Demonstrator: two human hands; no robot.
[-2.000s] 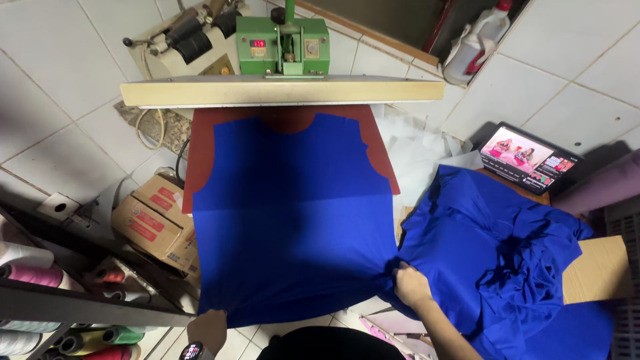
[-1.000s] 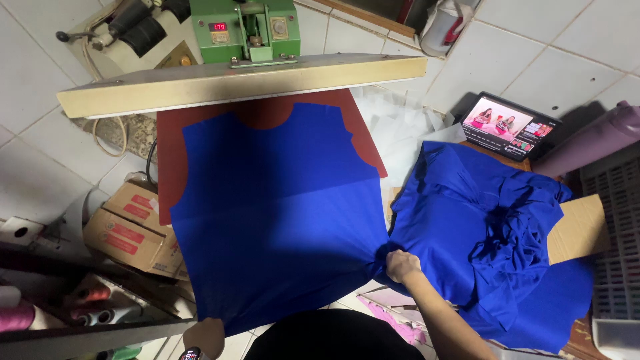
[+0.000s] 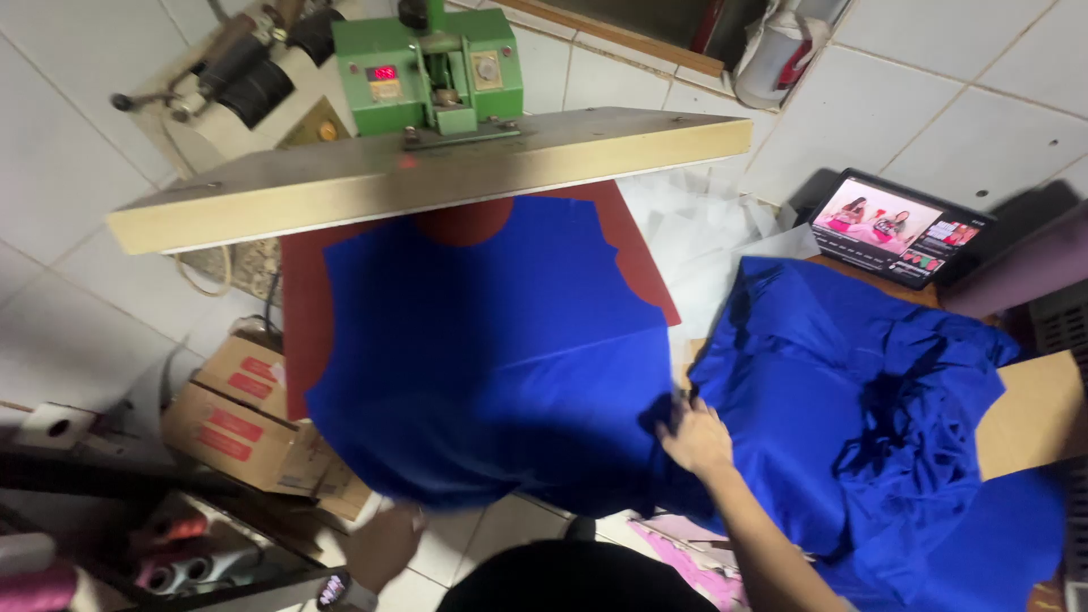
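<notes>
A blue fabric shirt panel [image 3: 510, 340] with a cut neckline and armholes lies on the red-brown lower board [image 3: 642, 272] of a heat press. Above its neckline hangs the press's cream upper plate [image 3: 476, 174], under a green head with a lit display. My right hand [image 3: 699, 438] is at the panel's right edge, fingers spread; whether it pinches the cloth is unclear. Blurred, my left hand [image 3: 382, 544] with a watch on the wrist is just below the panel's lower left edge, seemingly apart from it. The panel's lower edge curls downward.
Heaped blue fabric [image 3: 816, 408] lies at the right, beside a cardboard piece [image 3: 1028, 416]. A tablet [image 3: 901, 225] leans near the wall. Cardboard boxes [image 3: 234, 425] stand left of the press, thread cones [image 3: 51, 586] at the lower left. A bottle [image 3: 778, 64] hangs at the top.
The panel's lower left edge, held taut in my left hand before, now hangs loose and curled. My right hand's fingers have spread from a closed grip. The view has shifted closer to the press.
</notes>
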